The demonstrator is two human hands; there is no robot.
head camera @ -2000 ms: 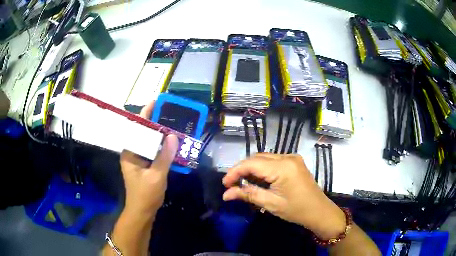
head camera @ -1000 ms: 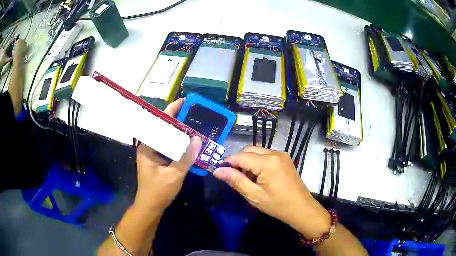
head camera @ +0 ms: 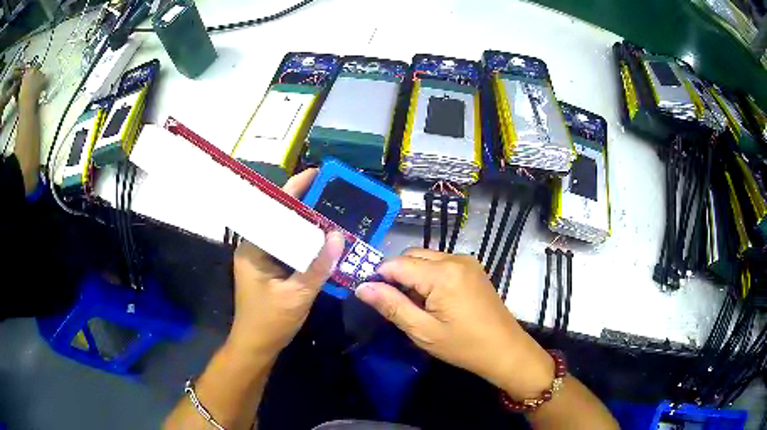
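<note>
My left hand (head camera: pixel 282 281) holds the tester from below: a long white block (head camera: pixel 231 197) with a red circuit board (head camera: pixel 244 174) along its edge and a bright blue housing (head camera: pixel 383 197) behind. My right hand (head camera: pixel 454 298) pinches a small dark cable plug at the board's lower right end, by its metal ports. The plug is mostly hidden by my fingers, so I cannot tell whether it is inserted. Stacked open power banks (head camera: pixel 441 122) with silver cells lie behind my hands. Their black cables (head camera: pixel 500 235) hang over the table edge.
A dark green box (head camera: pixel 183 40) stands at the back left, near a black cord. More open units (head camera: pixel 118 126) lie at left. A large pile with bunched black cables (head camera: pixel 677 210) lies at right. Blue stools (head camera: pixel 113 323) stand below. Another person's hand (head camera: pixel 29 92) is at far left.
My right hand has moved left and up, bringing its fingertips to the board's port end. The view has shifted slightly. The other person's hand has come into view at left.
</note>
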